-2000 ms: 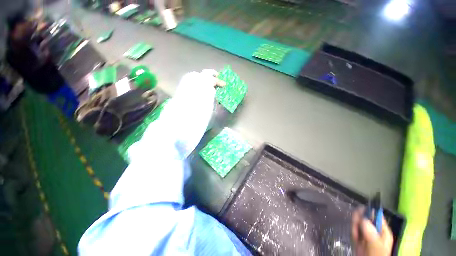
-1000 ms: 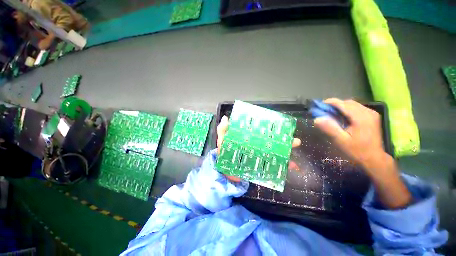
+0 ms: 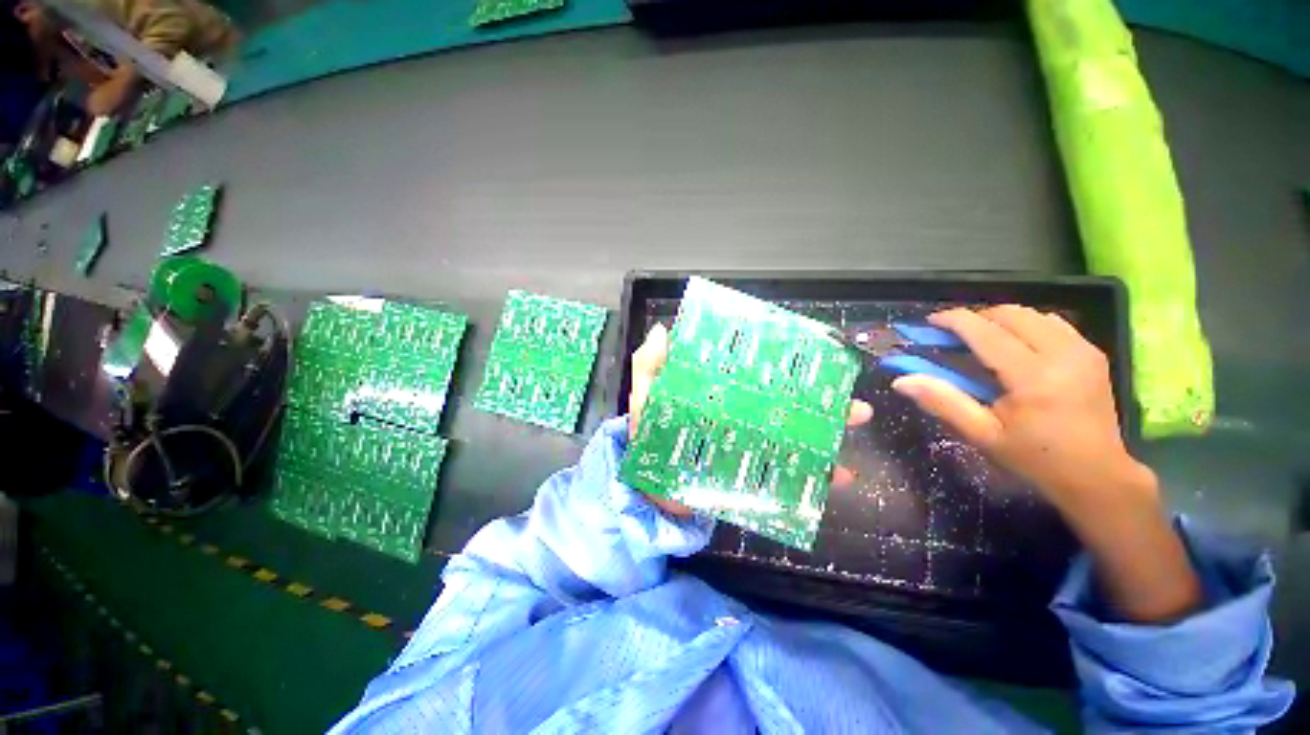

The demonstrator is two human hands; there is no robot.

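Note:
A green circuit board panel (image 3: 747,417) is held tilted above the black tray (image 3: 876,577). My left hand (image 3: 649,376) is under and behind it; fingers show at its left and right edges, and the palm is hidden. My right hand (image 3: 1037,385) holds flush cutters (image 3: 941,359) with blue handles spread apart. Their jaws are at the panel's upper right edge; whether they touch it is not clear. Tiny silvery clippings lie scattered on the tray floor.
Green panels (image 3: 367,424) lie left of the tray, with a smaller one (image 3: 540,359) beside it. A green reel (image 3: 196,292) and cabled equipment stand further left. A lime-yellow roll (image 3: 1128,216) lies at right. A second black tray and teal mat (image 3: 417,50) are at the far edge. A person is upper left.
Earlier my left hand reached out with a panel; it is now over the tray holding one. The cutters have since come to the panel's edge, and their handles have spread.

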